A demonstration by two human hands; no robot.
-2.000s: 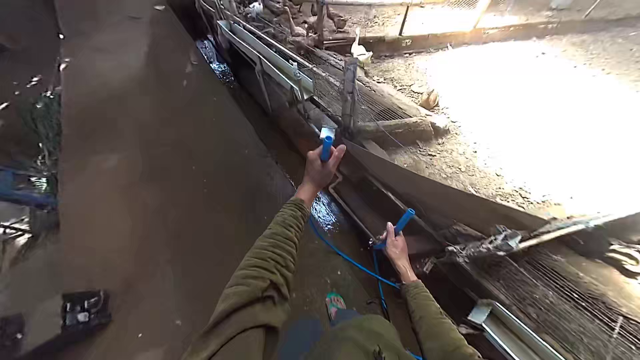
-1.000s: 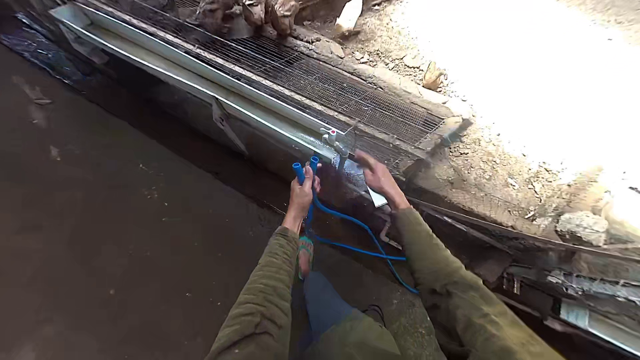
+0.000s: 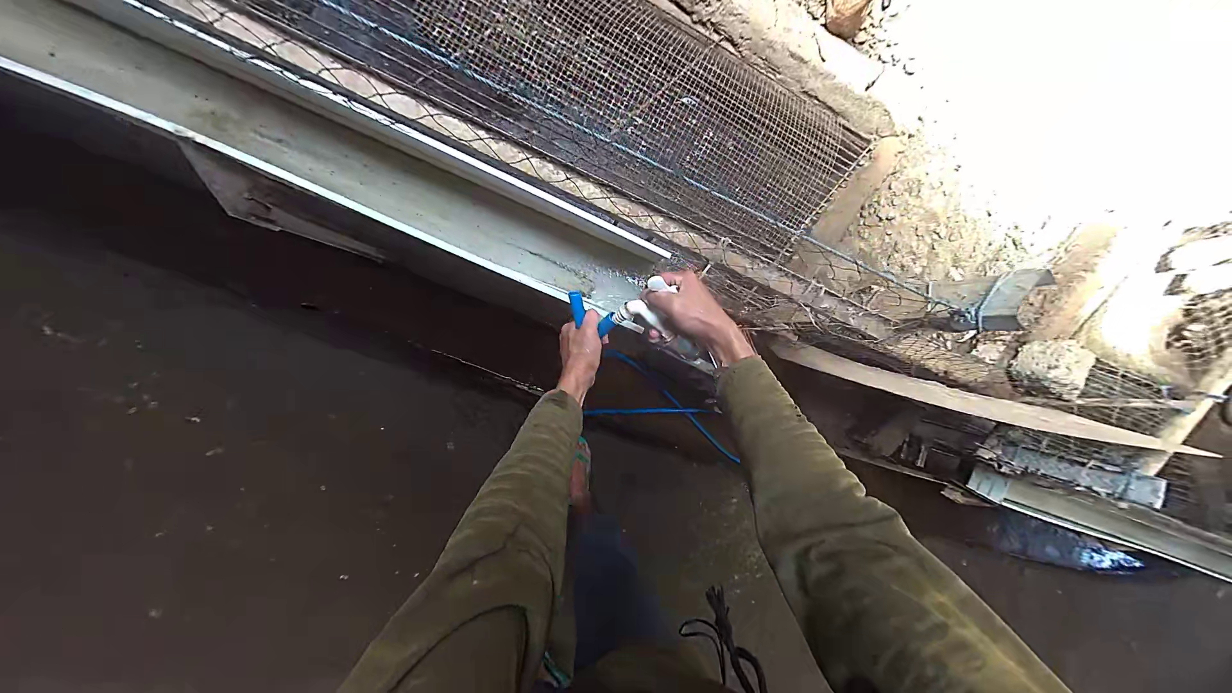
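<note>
My left hand (image 3: 581, 348) is closed around a blue plastic pipe piece (image 3: 577, 308), whose two blue ends stick up from the fist. The right-hand blue end meets a white plastic pipe fitting (image 3: 642, 310) with a threaded part. Around that white fitting my right hand (image 3: 695, 313) is closed, at the end of a long pale metal trough (image 3: 385, 183). Water splashes in the trough end beside my hands. A thin blue hose (image 3: 640, 412) loops below them; whether it joins the blue piece is hidden.
Wire mesh (image 3: 731, 135) runs along the trough's far side. A rock (image 3: 1051, 369) and a metal bracket (image 3: 991, 298) are at the right, above a second trough (image 3: 1107, 515). Dark ground (image 3: 241, 481) lies at the left, and a black cord (image 3: 722, 640) hangs near my body.
My hands, apart two seconds ago, have come together at the trough end. My right hand has closed on the white fitting, which now meets the blue piece. The view has moved closer to the trough.
</note>
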